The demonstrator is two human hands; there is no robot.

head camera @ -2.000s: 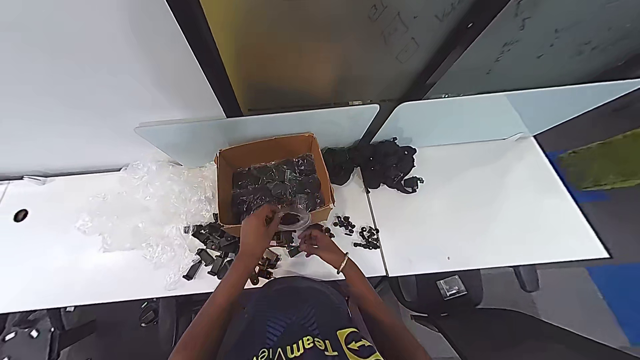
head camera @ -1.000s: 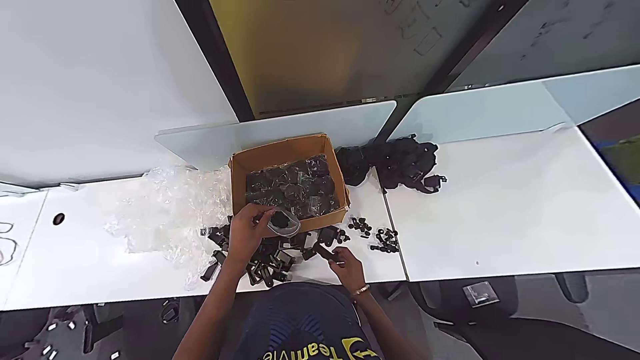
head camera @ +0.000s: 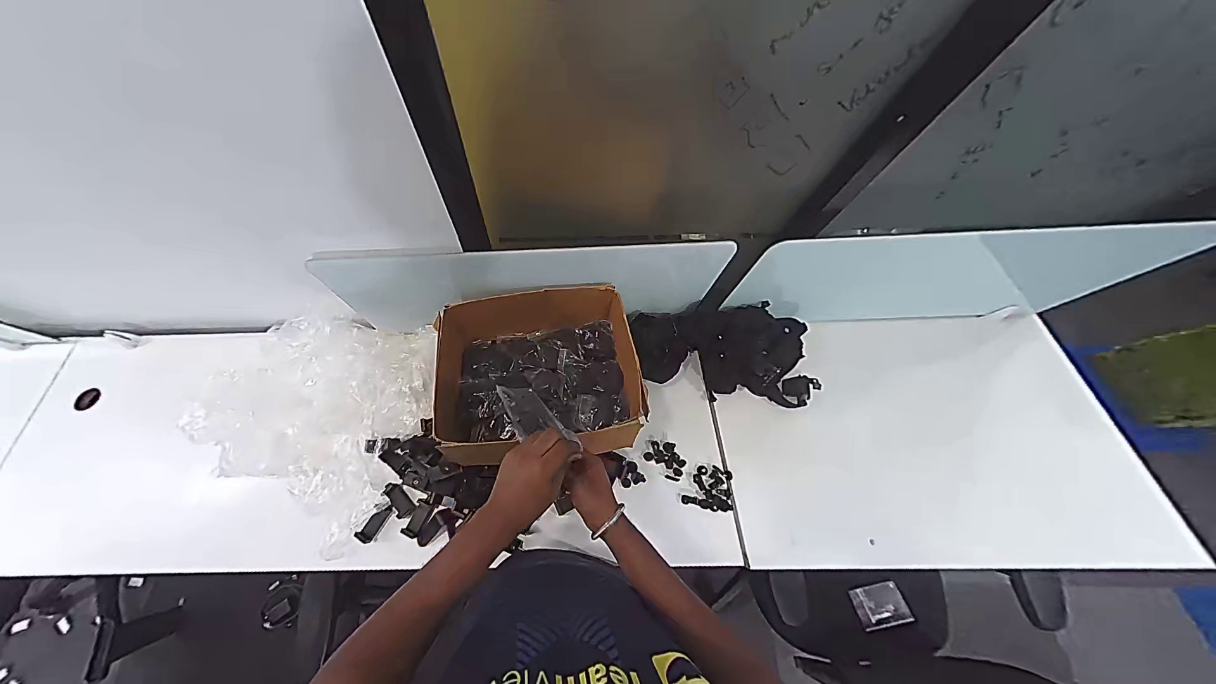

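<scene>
In the head view my left hand (head camera: 534,472) grips a clear plastic bag (head camera: 528,414) that sticks up over the near rim of a cardboard box (head camera: 532,306). My right hand (head camera: 589,484) touches my left at the bag's lower end; its fingertips are partly hidden, so what they hold is unclear. The box contains many dark parts in clear bags (head camera: 556,366). Loose black plastic parts (head camera: 418,475) lie in a pile in front of the box, partly under my hands. Small black round pieces (head camera: 711,486) sit in groups to the right.
A heap of empty clear plastic bags (head camera: 294,408) spreads left of the box. Black items (head camera: 755,351) are piled to its right. Low glass dividers (head camera: 883,277) stand along the back of the white table (head camera: 931,456). Chairs (head camera: 855,617) stand at the near edge.
My right hand, apart from the left and holding a dark part one second ago, has come in against my left hand. The bag in my left hand now points up over the box.
</scene>
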